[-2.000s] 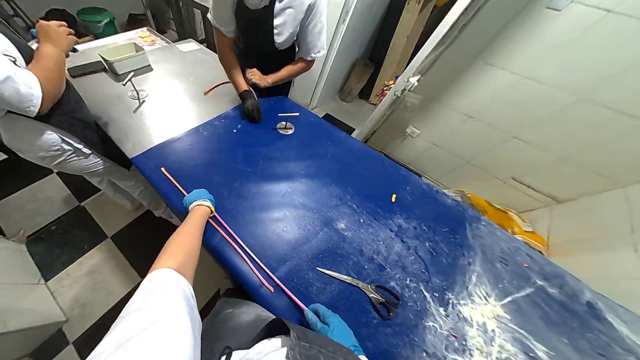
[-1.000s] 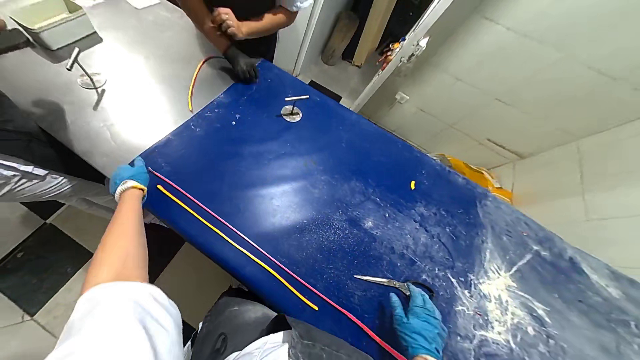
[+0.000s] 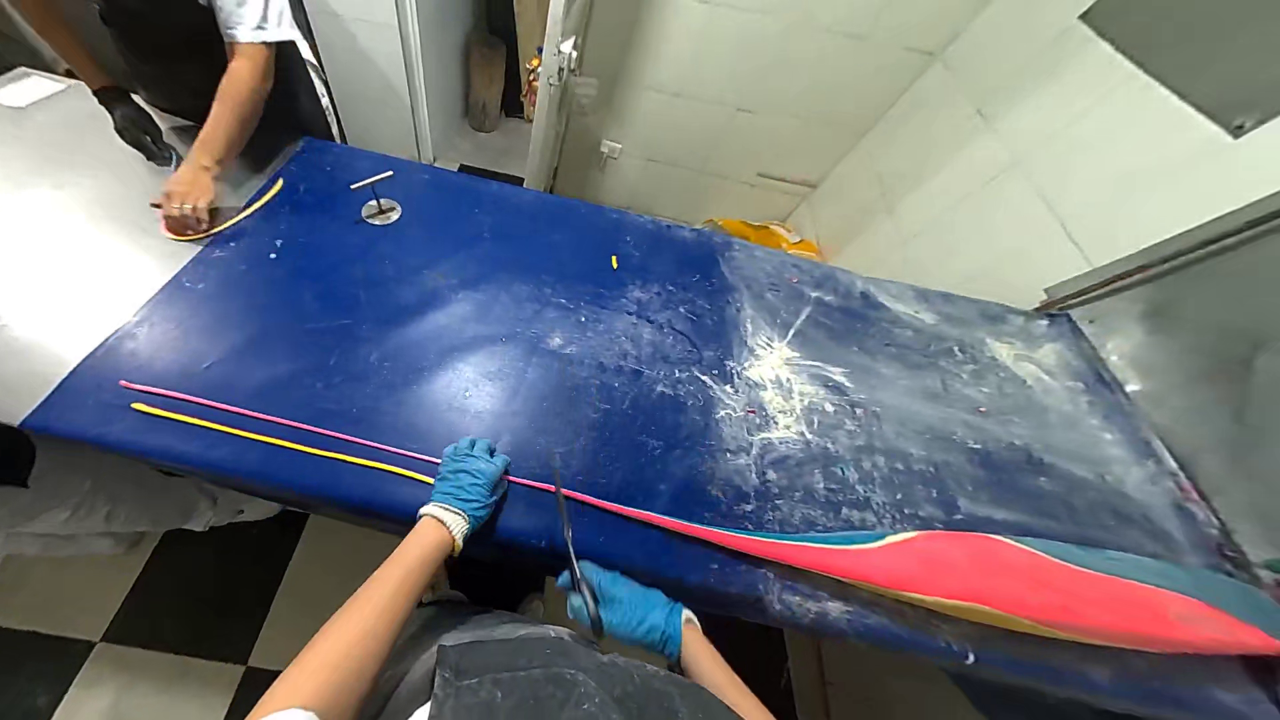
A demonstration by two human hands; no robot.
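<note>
My left hand (image 3: 472, 480), in a blue glove, presses on a thin pink strand (image 3: 290, 424) near the table's front edge. Beside it lies a yellow strand (image 3: 280, 441), its right end at my left hand. My right hand (image 3: 632, 606), also gloved, holds black-handled scissors (image 3: 568, 530); their blades point away from me across the strand, and whether they are parted cannot be told. To the right the strand widens into a thick, soft-looking mass (image 3: 1000, 585), pink-red with teal and yellowish stripes, along the front edge.
The table has a blue cover (image 3: 450, 270) with whitish residue at right. A metal disc with an upright T-handle (image 3: 381, 210) stands near the back. A small yellow piece (image 3: 614, 262) lies farther right. At a steel table (image 3: 60, 250), another person's hand (image 3: 190, 198) touches a curved yellow strand.
My right hand has picked up the scissors, which lay on the table. My left hand has moved right along the strand from its far left end. The view has swung right, showing the thick striped mass.
</note>
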